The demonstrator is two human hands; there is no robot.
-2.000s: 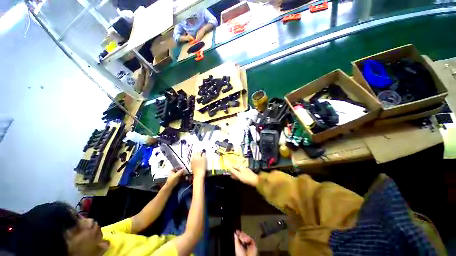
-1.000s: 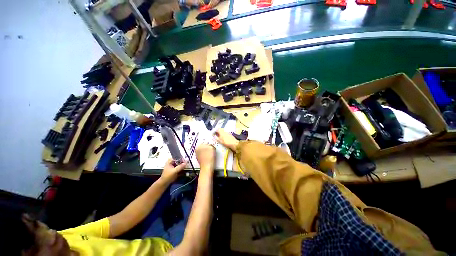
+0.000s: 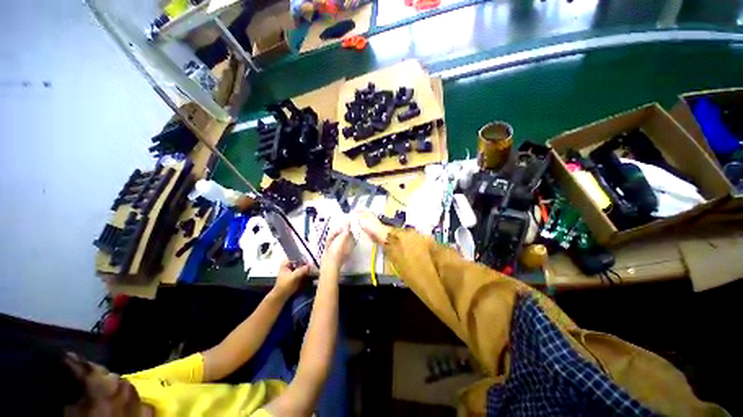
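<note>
My left hand, in a tan sleeve, is small and blurred over white paper at the bench's front. Its fingertips are close to another person's hand. Whether it grips anything cannot be told. My right hand is not in view. A long grey-black bar lies aslant over the paper, its near end at the other person's left hand. That person's right hand is on the paper among small dark parts. A thin yellow strip hangs over the front edge.
A person in yellow sits at left. Black parts lie on a cardboard board; more black parts are left of it. A tan cup, black devices, green circuit boards and open boxes are right. A green belt runs behind.
My left hand has moved from the bench edge onto the paper. A hand at the bottom edge earliest is out of view. The view first came closer, then shifted slightly.
</note>
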